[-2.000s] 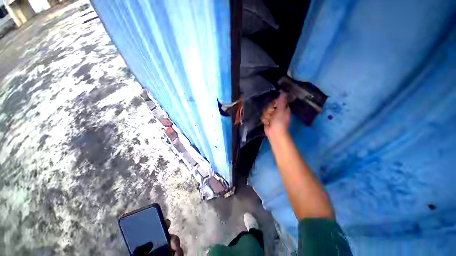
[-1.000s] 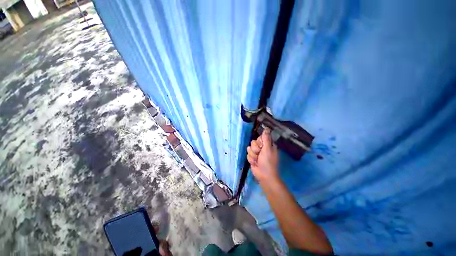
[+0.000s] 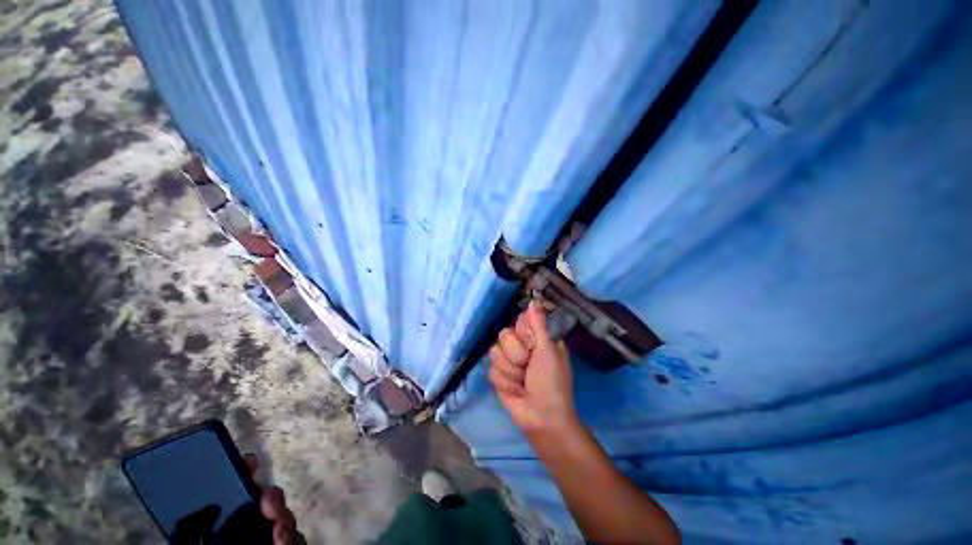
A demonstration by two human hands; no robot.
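Note:
A dark rusty metal latch (image 3: pixel 597 325) sits at the edge of a light-blue corrugated metal door (image 3: pixel 767 277). Its bolt end reaches the edge of the blue corrugated wall (image 3: pixel 362 160) at a dark notch. My right hand (image 3: pixel 531 367) grips a small part of the latch between thumb and curled fingers; the gripped part is mostly hidden. My left hand (image 3: pixel 275 506), cut off by the lower edge, holds a smartphone (image 3: pixel 197 484) with a dark screen. A narrow dark gap runs between door and wall.
Stained concrete ground (image 3: pixel 85 277) lies to the left. A low row of bricks (image 3: pixel 282 282) runs along the foot of the wall. The wearer's green clothing (image 3: pixel 453 522) and a pale shoe (image 3: pixel 437 486) show at the bottom.
The door has swung to the wall, narrowing the gap and hiding the grey sacks behind it. My right hand has moved with the latch to the wall's edge. The view has shifted.

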